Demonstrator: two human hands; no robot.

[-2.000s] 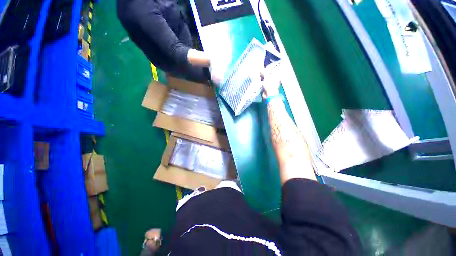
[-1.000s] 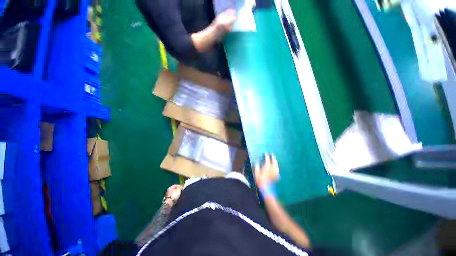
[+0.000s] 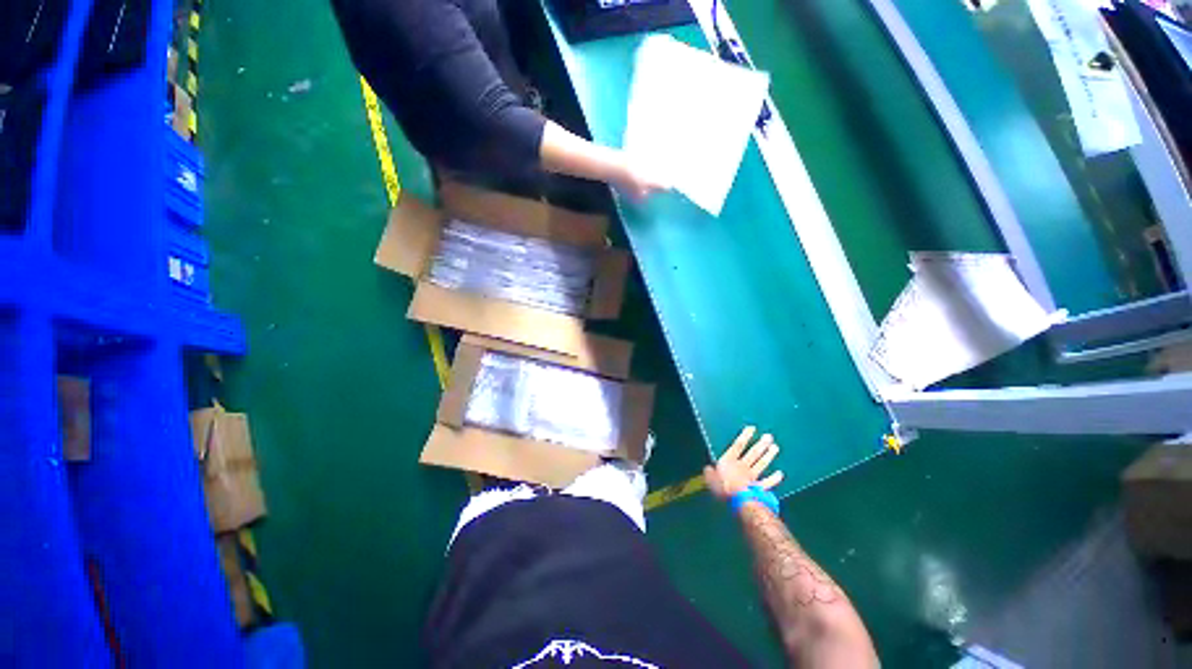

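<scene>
My right hand (image 3: 744, 467) rests with fingers spread on the near end of the green workbench (image 3: 732, 314), at its left corner, and holds nothing. A blue band is around the wrist. My left hand is not in view. A white foam sheet (image 3: 693, 124) lies tilted across the far part of the bench, with another person's hand (image 3: 637, 177) at its near left edge. A black item (image 3: 628, 16) lies beyond it, cut off by the top edge.
Two open cartons (image 3: 497, 455) with silvery wrapped parts (image 3: 543, 399) stand on the floor left of the bench. A blue rack (image 3: 131, 307) stands at far left. A crumpled white sheet (image 3: 961, 320) hangs at the frame on the right. Another person stands beyond the cartons.
The silvery piece that my right hand held is out of it. My right hand is now at the bench's near end. The white sheet has come into view. My left hand has left the picture.
</scene>
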